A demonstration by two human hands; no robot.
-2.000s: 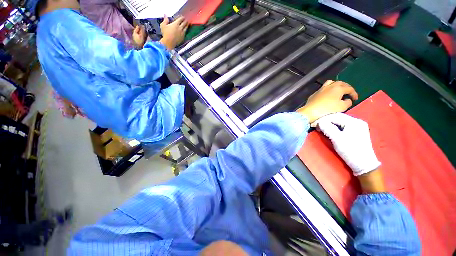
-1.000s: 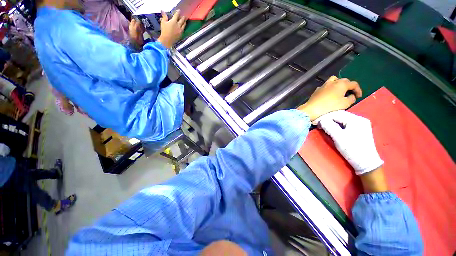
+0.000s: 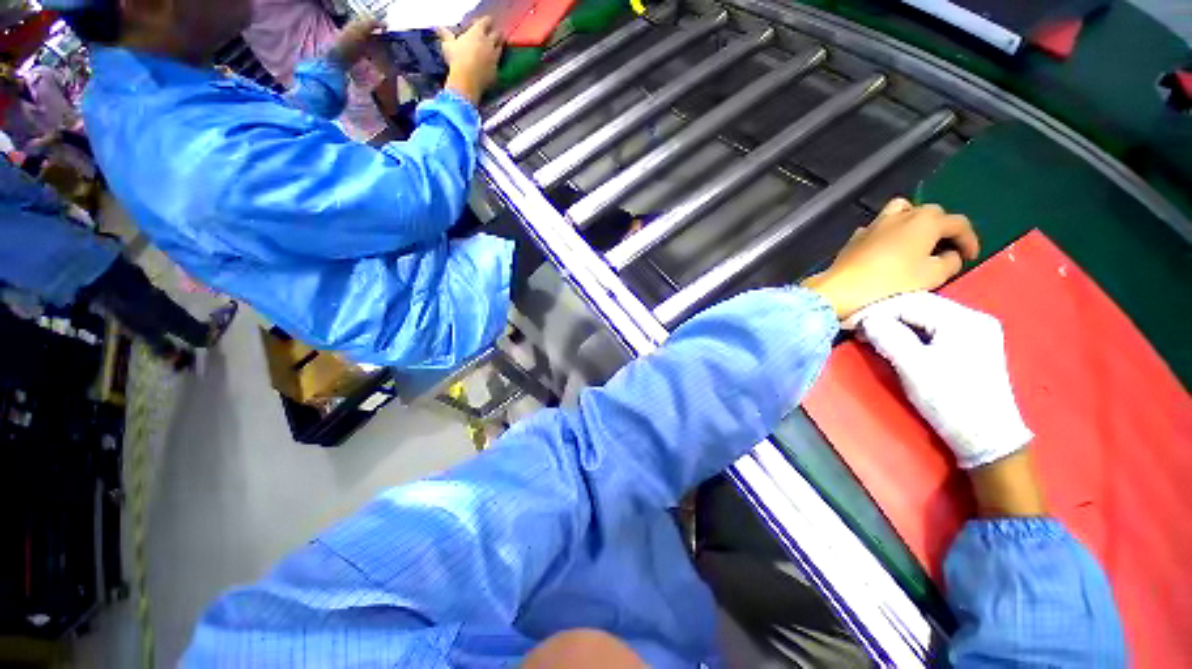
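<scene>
My bare left hand (image 3: 902, 254) rests on the edge of the green board (image 3: 1033, 177), by the corner of a red mat (image 3: 1046, 379). Its fingers are loosely curled with a gap between them, and no object shows in it. My right hand (image 3: 948, 373), in a white glove, lies over the red mat with its fingertips against my left wrist. Its fingers are bent; whether they grip the wrist or cuff cannot be told. No tool or workpiece shows at my hands.
Bare metal rollers (image 3: 732, 163) lie beyond my left forearm. A metal rail (image 3: 575, 255) runs along my side of the line. A coworker in a blue smock (image 3: 301, 209) sits at the left, above an open black box (image 3: 327, 392) on the floor. Another person walks at far left.
The view has shifted slightly, moving the scene rightward. My hands keep nearly the same pose. The walking person at far left appears higher and larger. The seated coworker's arms have moved.
</scene>
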